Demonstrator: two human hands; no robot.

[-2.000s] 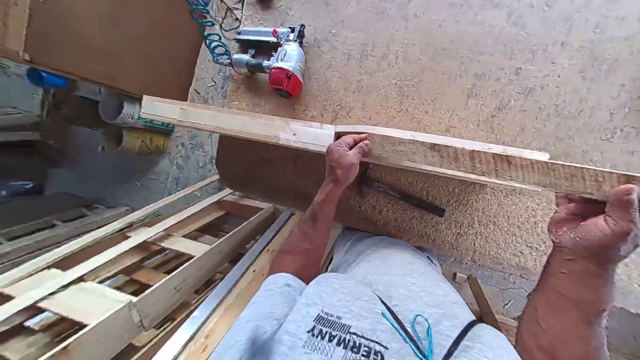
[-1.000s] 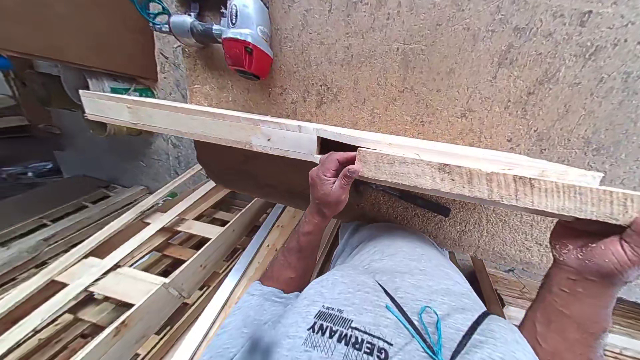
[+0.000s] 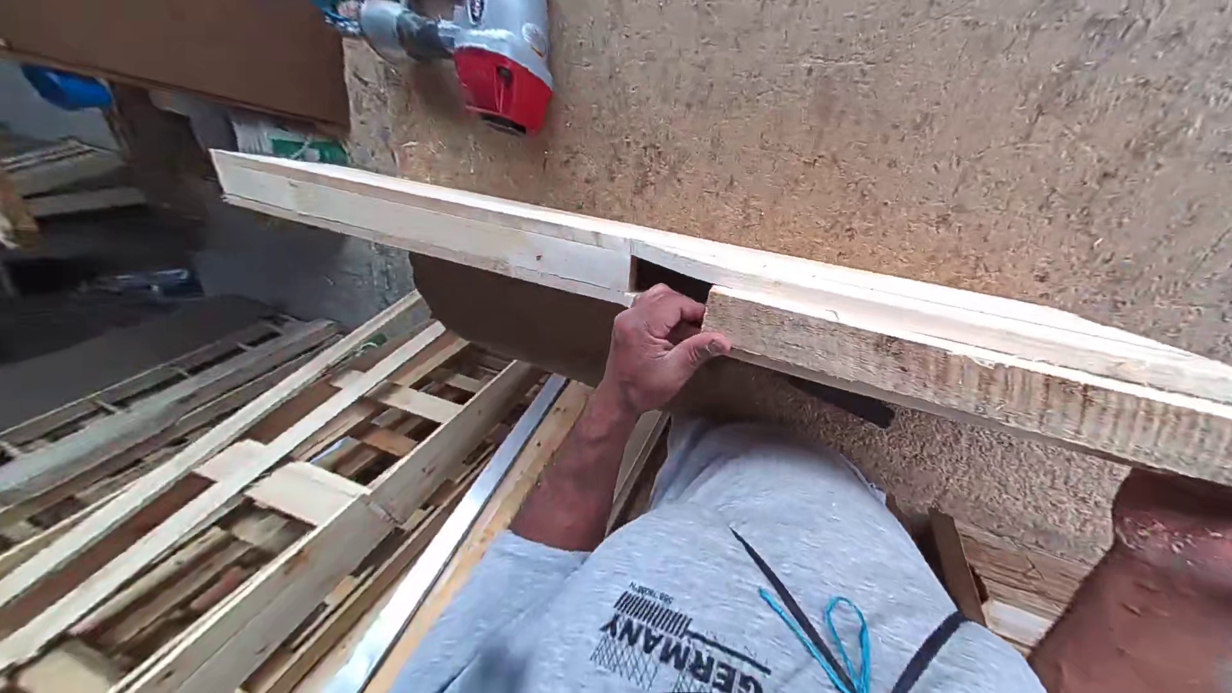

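My left hand (image 3: 664,346) grips the near end of a rough-sawn wooden board (image 3: 924,371), thumb on its face and fingers curled behind the end. That board runs to the right edge, where my right hand (image 3: 1169,500) is under it, its fingers mostly hidden by the wood and the frame edge. Behind lies a long pale timber (image 3: 818,274), with a shorter pale board (image 3: 462,231) along its left part. A dark gap separates the shorter board's end from the rough board. Below the rough board, part of a dark tool handle (image 3: 842,399) shows on the work surface.
A pneumatic nailer (image 3: 505,72) with a red cap lies on the wooden work surface (image 3: 770,144), at the top. Slatted wooden frames (image 3: 318,491) and a metal strip (image 3: 462,529) are at the lower left. A brown panel (image 3: 192,48) stands at the upper left.
Two seconds ago the rough board's end was close to the shorter board's end; now a wider gap shows between them. The rough board has come away to the right. The view has moved closer.
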